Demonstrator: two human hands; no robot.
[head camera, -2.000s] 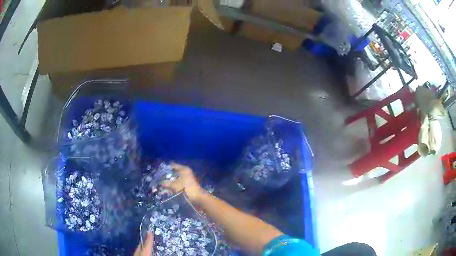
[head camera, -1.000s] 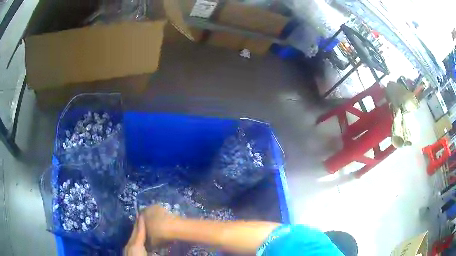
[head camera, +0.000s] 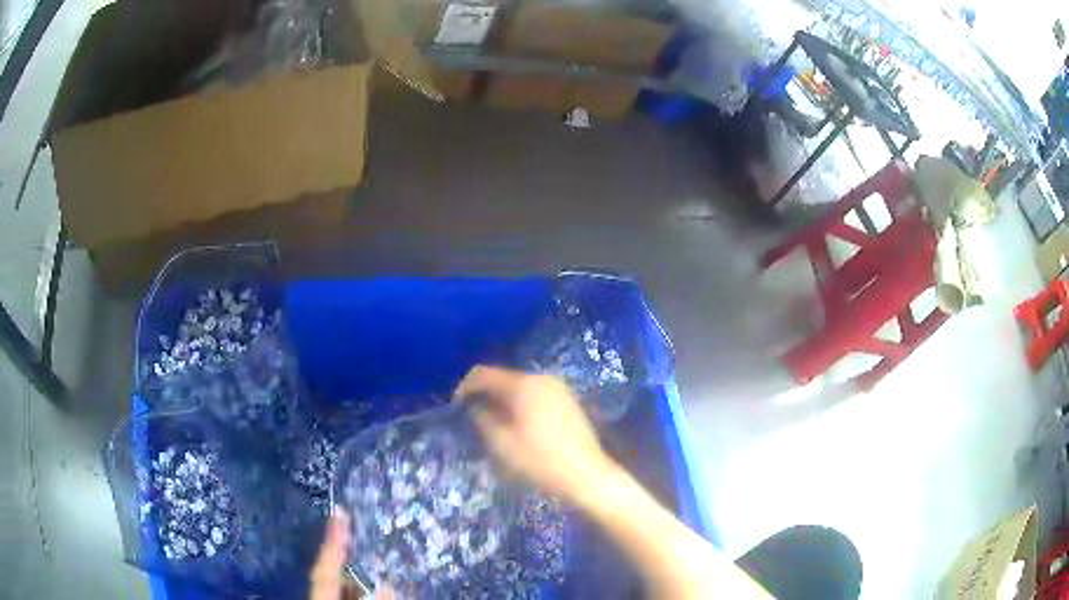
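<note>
A clear plastic bag with many small white-grey parts stands mouth-up in the large blue tote. My left hand holds its near left edge, partly cut off by the bottom of the picture. My right hand is at the bag's far right rim, fingers closed on it as far as I can see. Two more part-filled clear bags stand at the tote's left side, an upper one and a lower one. Another filled bag stands in the far right corner. Loose parts lie between them.
An open brown carton with clear plastic inside stands beyond the tote at the left. A red plastic stool lies or stands at the right on the grey floor. More cartons, a black-framed stand and another red stool are farther off.
My right hand has moved from low inside the bag's mouth up and right to its rim. The bag now shows wide open with its parts visible. The view has shifted slightly.
</note>
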